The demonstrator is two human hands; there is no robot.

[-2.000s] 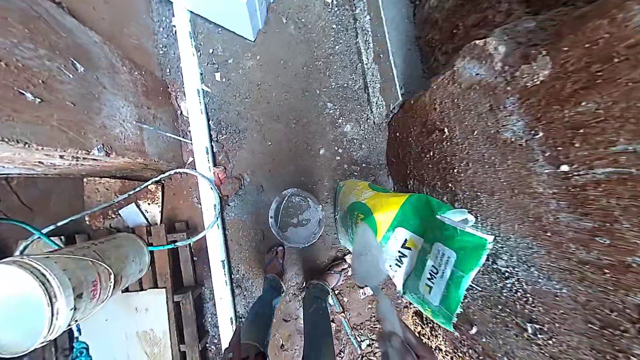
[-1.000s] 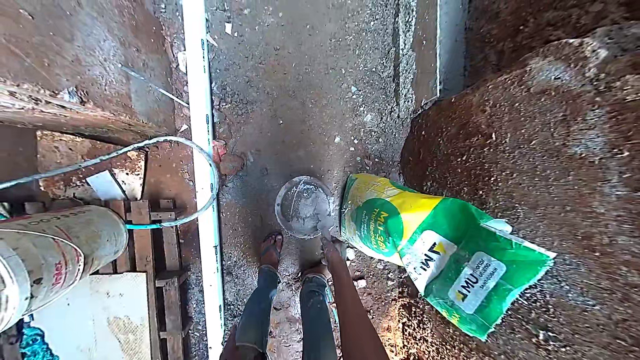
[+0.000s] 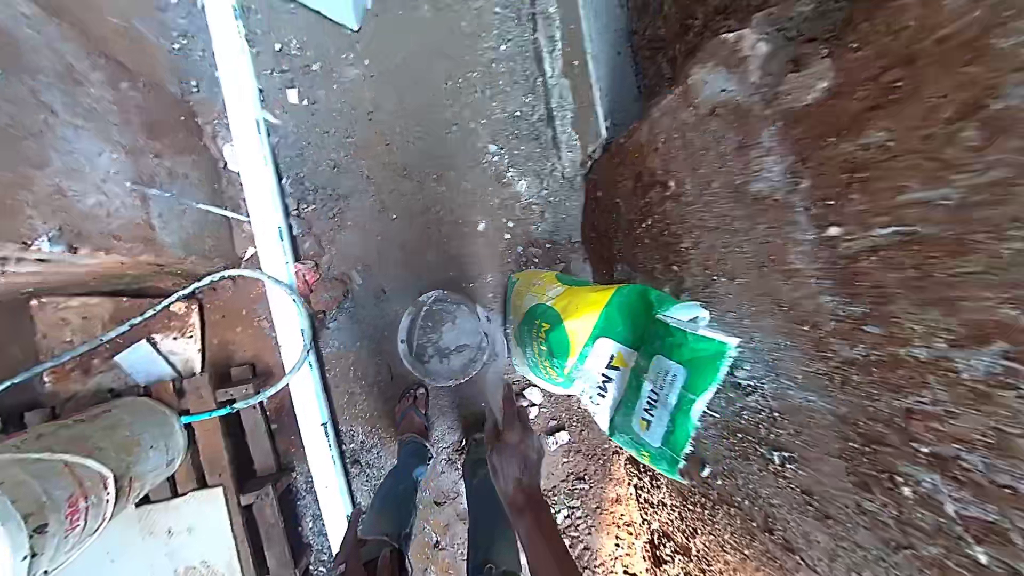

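Observation:
A round bucket holding a greyish mix stands on the ground in front of my feet. My right hand grips a trowel, whose blurred blade points up beside the bucket's right rim, between it and the bag. The green and yellow bag, which bears writing, lies just right of the bucket, its torn end towards the lower right. Only part of my left hand shows at the bottom edge, by my left knee; what its fingers do is unclear.
A long white bar runs along the left, crossed by a looped hose. A dirty large bucket lies on its side near a wooden pallet. Rough earth rises on the right.
Two seconds ago the trowel was over the bag; one second ago my right hand was at the bucket's lower right rim. Now the hand is a little lower, with the blade beside the rim.

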